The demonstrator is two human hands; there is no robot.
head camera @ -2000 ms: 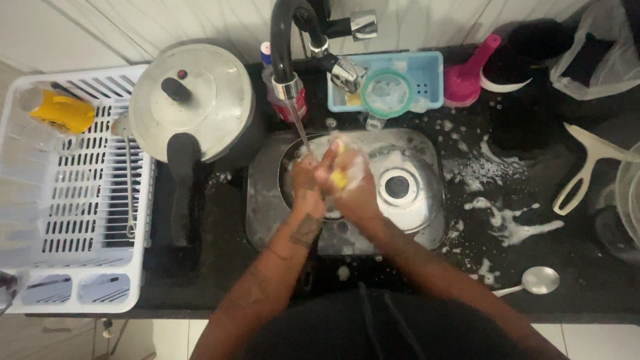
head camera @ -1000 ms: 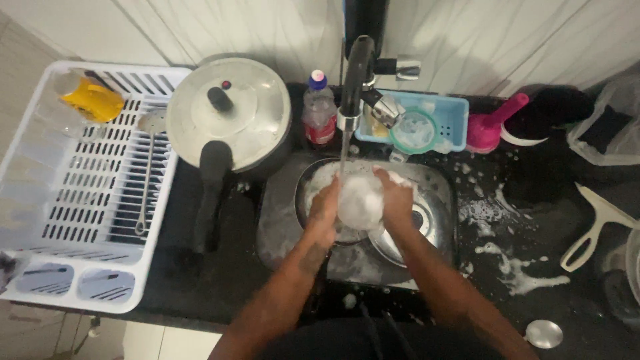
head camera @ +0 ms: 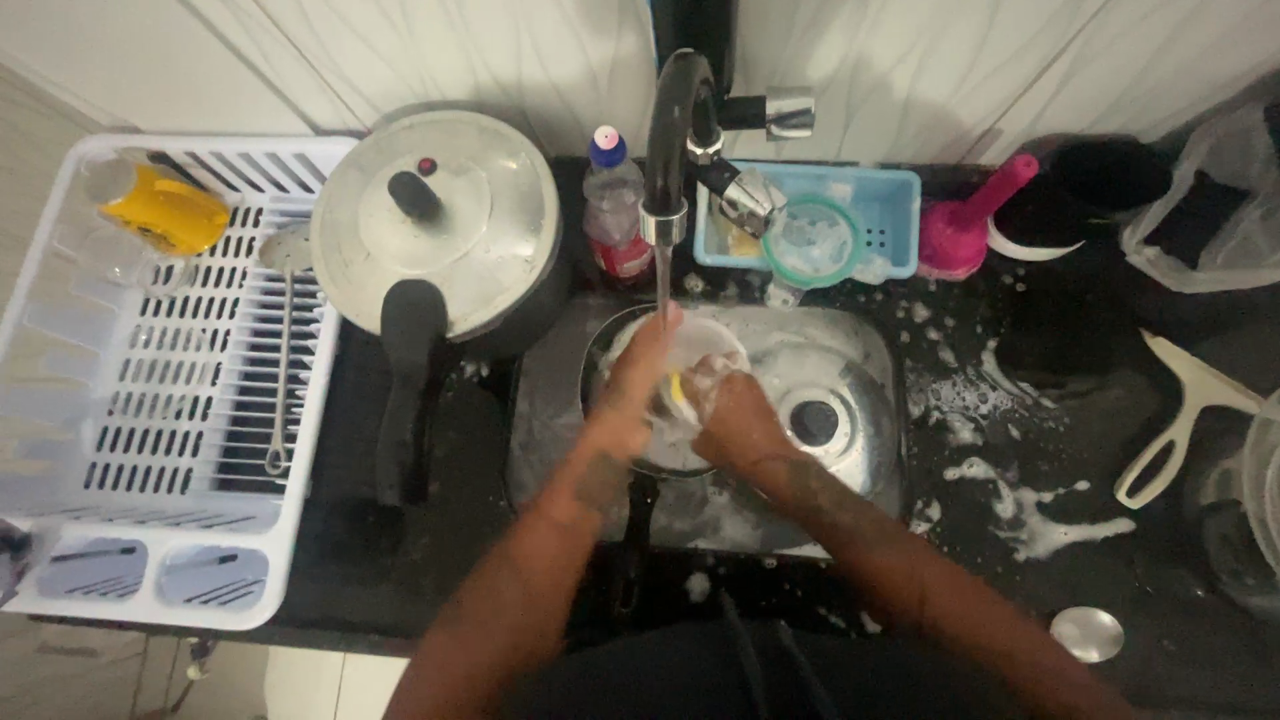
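Under the running black faucet, my left hand holds a soapy white bowl by its left side. My right hand is inside the bowl, its fingers closed on a sponge of which a yellow edge shows. Both hands are over a frying pan that lies in the steel sink, its dark handle pointing toward me. The round metal drain shows right of my right hand. My left fingertips are partly hidden by the water stream.
Left stand a pressure cooker and a white dish rack with a yellow mug. Behind the sink are a bottle, a blue basket and a pink object. A squeegee and a spoon lie right, near foam.
The white bowl was a foamy round shape between both hands one second ago; now its inside shows and my right hand has moved into it.
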